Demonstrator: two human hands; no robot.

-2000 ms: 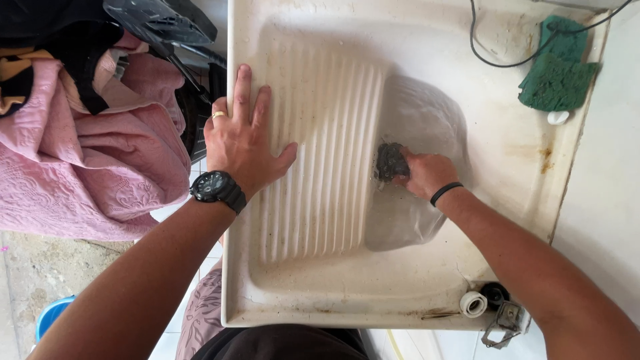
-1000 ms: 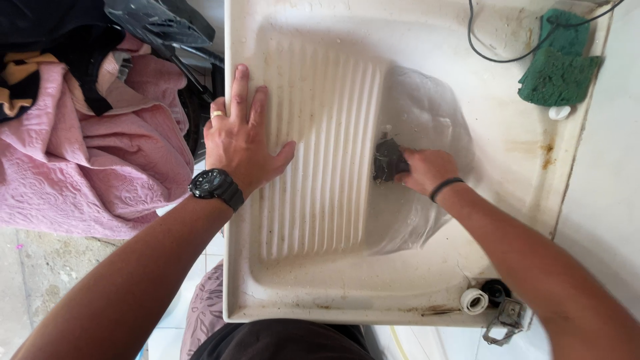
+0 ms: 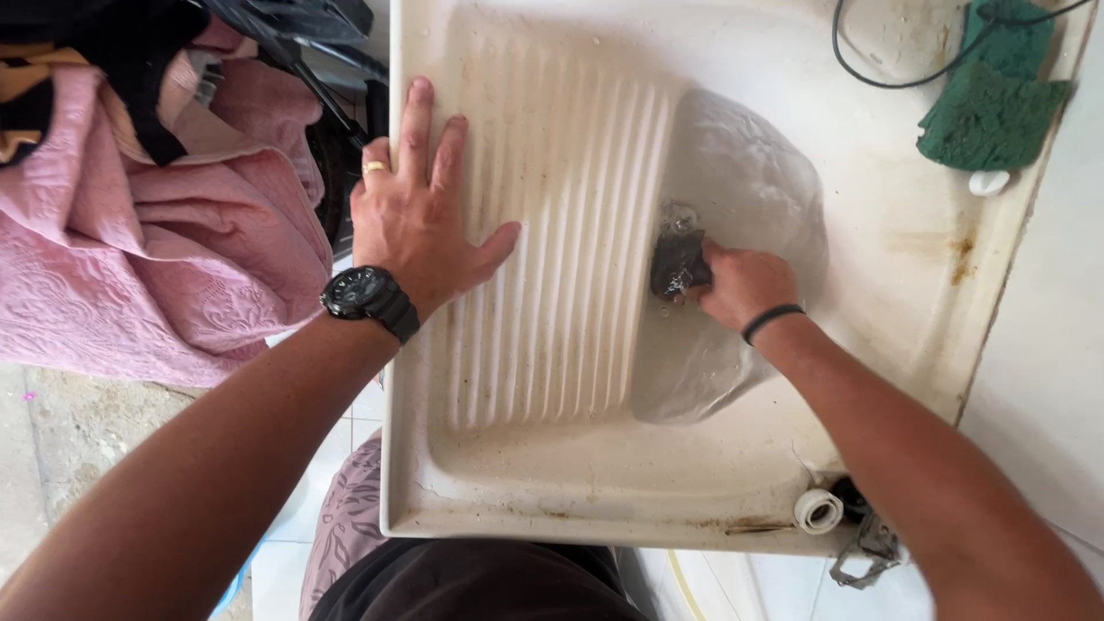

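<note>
A white laundry sink (image 3: 897, 345) with a ribbed washboard slope (image 3: 552, 250) fills the middle of the view. Shallow water (image 3: 750, 164) lies in the basin right of the ribs. My right hand (image 3: 746, 285), with a black band at the wrist, pinches a small dark wet cloth-like item (image 3: 680, 263) at the water, by the lower edge of the ribs. My left hand (image 3: 423, 207), with a ring and a black wristwatch (image 3: 358, 293), rests with fingers spread on the sink's left rim and the ribs beside it. It holds nothing.
Green scouring pads (image 3: 992, 116), a white cap (image 3: 988, 182) and a dark cable (image 3: 897, 86) lie at the upper right rim. A white threaded fitting (image 3: 818, 511) and a metal piece (image 3: 865, 552) sit at the lower right corner. A pink quilted cloth (image 3: 164, 233) hangs at the left.
My right hand stays in the basin, and the dark item in it has changed shape and shifted slightly. My left hand has kept its place on the rim.
</note>
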